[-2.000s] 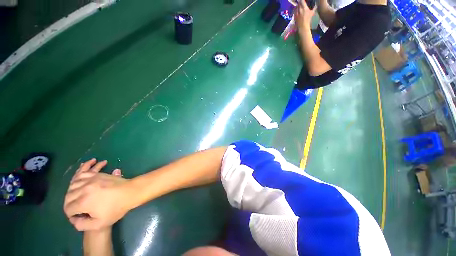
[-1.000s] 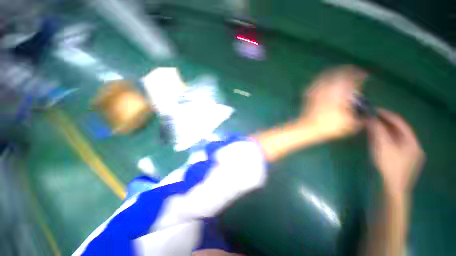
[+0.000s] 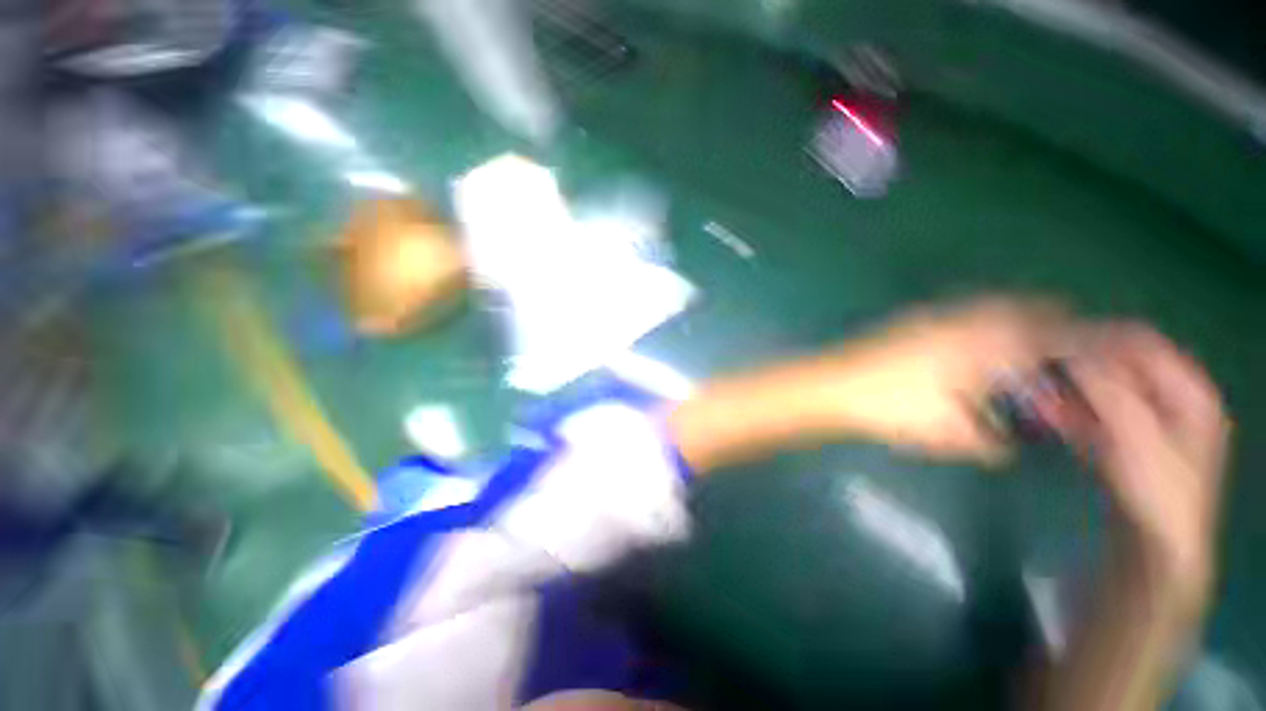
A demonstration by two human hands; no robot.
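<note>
A small dark part (image 3: 1030, 403), badly blurred, is held between my two hands at the right. My left hand (image 3: 965, 368) reaches in from the left, its fingers closed on the part's left side. My right hand (image 3: 1159, 403) comes up from the lower right, its fingers on the part's right side. The fingers hide much of the part, and its details cannot be read. A separate unit with a red glowing line (image 3: 858, 139) stands on the green bench beyond my hands.
A bright white crinkled bag or paper (image 3: 569, 285) lies left of centre. Beside it is a blurred orange-brown rounded thing (image 3: 400, 264). A thin pale strip (image 3: 729, 239) lies on the bench. A yellow floor line (image 3: 285, 396) shows at left.
The view has swung round since the oldest frame, where my hands were together with no part visible. Since one second ago, both hands appear slightly lower, still on the dark part.
</note>
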